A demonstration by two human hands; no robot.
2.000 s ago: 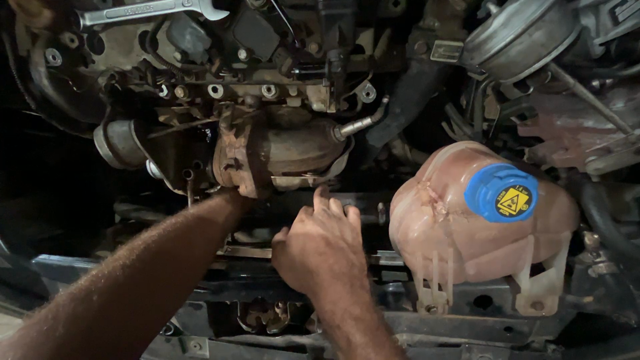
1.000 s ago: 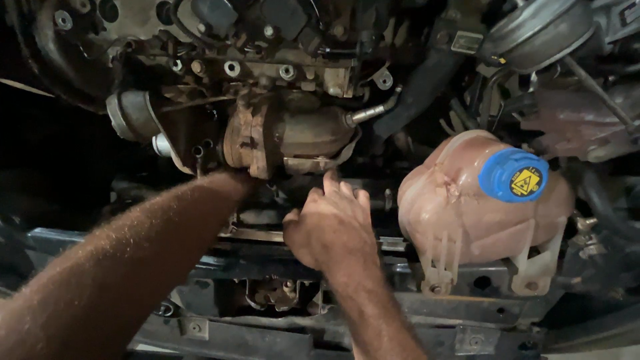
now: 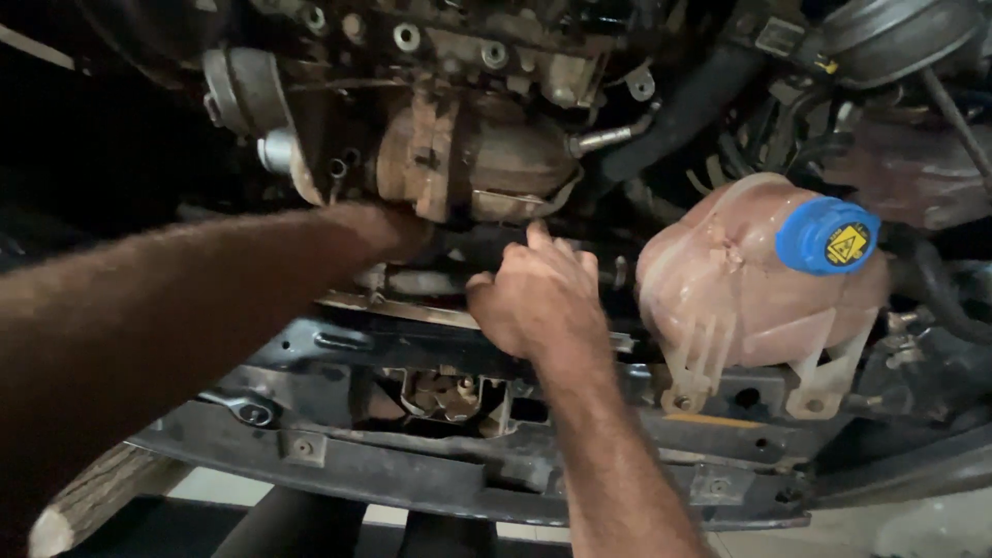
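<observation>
A rusty metal exhaust housing with a clamp band (image 3: 508,159) sits in the upper middle of the engine bay, a sensor (image 3: 604,141) sticking out of its right end. My left hand (image 3: 387,232) reaches in from the left beneath the housing's left part; its fingers are hidden behind the clamp and in shadow. Below the housing's right part is my right hand (image 3: 539,291), back upward, the index finger pointing up to its lower edge. Whether that fingertip touches is unclear. The right thumb is spread to the left, and nothing shows in this hand.
A pinkish coolant expansion tank (image 3: 763,287) with a blue cap (image 3: 828,235) stands to the right. A ratchet (image 3: 252,409) lies on the black front crossmember (image 3: 387,465). At the upper left is a round metal actuator (image 3: 248,93); a thick black hose (image 3: 682,116) runs at the upper right.
The view has moved closer and lower, bringing the ratchet and front edge into sight. Both hands stay at about the same places by the housing.
</observation>
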